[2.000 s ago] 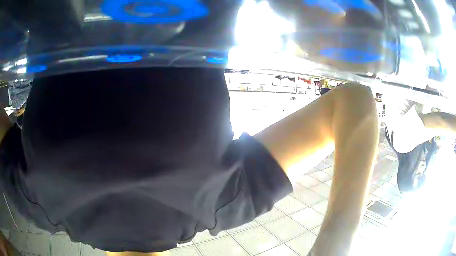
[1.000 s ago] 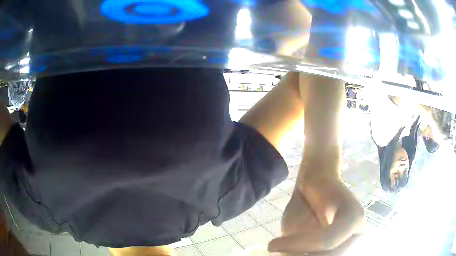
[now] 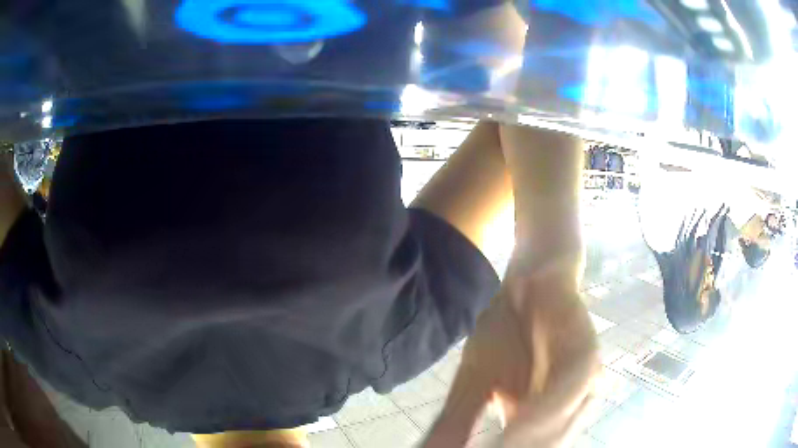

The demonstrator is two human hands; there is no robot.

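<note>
The view is upside down. A torso in a dark short-sleeved shirt (image 3: 236, 262) fills the left and middle, its neck at the bottom edge. A bare, blurred hand (image 3: 538, 359) is bent at the lower right, fingers towards the bottom edge; nothing clear shows in it. Blurred skin (image 3: 35, 411) at the lower left may be the other arm or hand, cut off by the edge. I cannot tell whether these are my own hands. A clear, glossy sheet or tray with blue ring shapes (image 3: 271, 16) lies across the top.
Another person (image 3: 691, 254) with dark hair and light clothing shows upside down at the right. Pale square tiles with a dark grille (image 3: 665, 366) show at the lower right. Shelves or racks (image 3: 612, 166) stand behind. Strong glare washes out the right side.
The forearm on the right has swung left and bent, bringing its hand into view at the lower right. The other person at the right has shifted. The torso has barely moved.
</note>
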